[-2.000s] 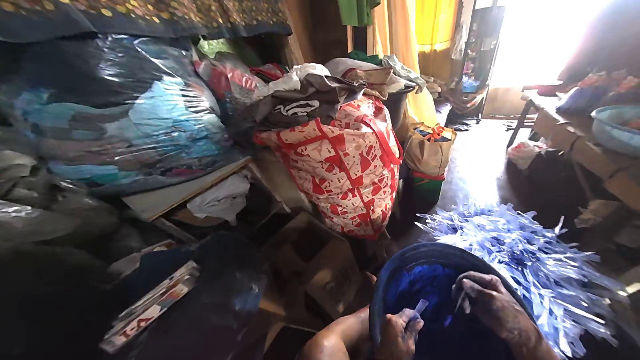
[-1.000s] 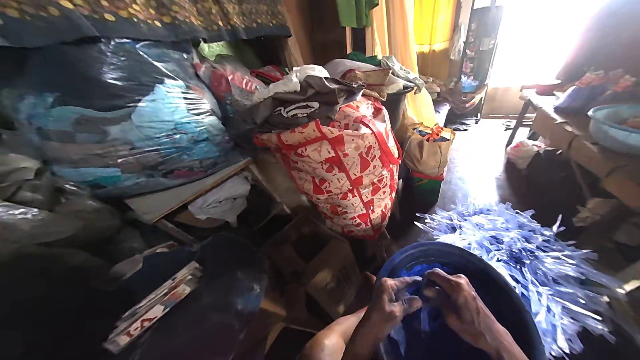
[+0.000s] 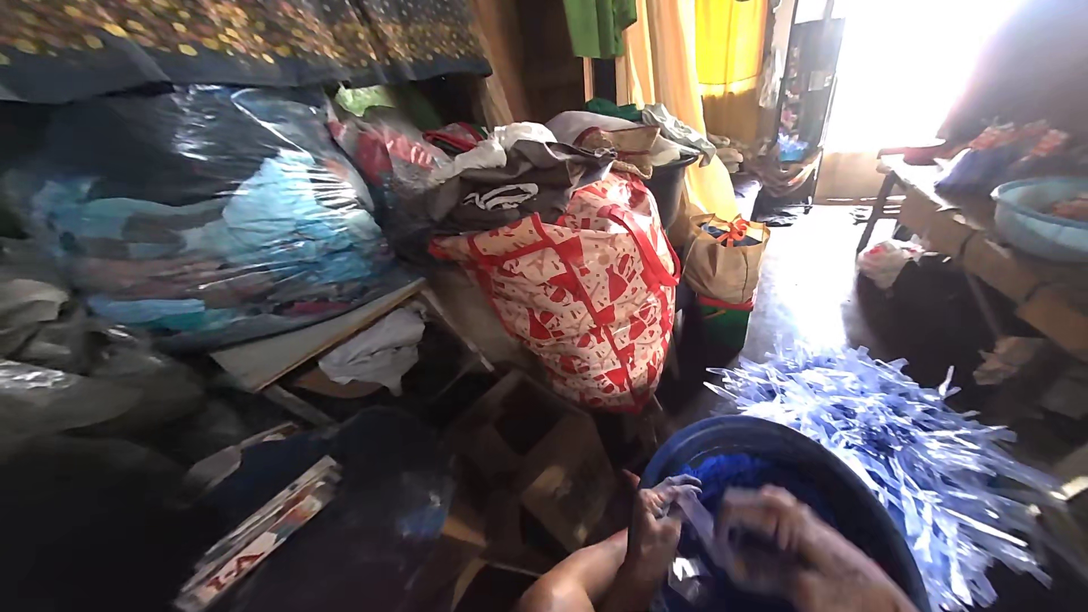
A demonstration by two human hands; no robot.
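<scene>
A round dark blue tub [image 3: 769, 432] stands at the lower right, with deep blue material [image 3: 731, 472] inside. Over its left part, my left hand [image 3: 663, 518] is closed on a thin pale strip [image 3: 699, 520] that runs toward the right. My right hand [image 3: 773, 535], blurred, is over the middle of the tub beside the strip; whether it grips anything cannot be made out. A heap of pale blue-white strips [image 3: 875, 433] lies against the tub's right side and behind it.
A red-and-cream patterned bag [image 3: 586, 306] bulges with cloth beyond the tub. An open cardboard box [image 3: 544, 459] lies left of the tub. A filled clear plastic bag [image 3: 212, 212] rests at left. A light blue basin [image 3: 1041, 223] sits on a bench [image 3: 977, 229] at right.
My hands, close together over the tub one second ago, are now apart. The left is near the tub's left rim, with the pale strip showing; the right is blurred by motion.
</scene>
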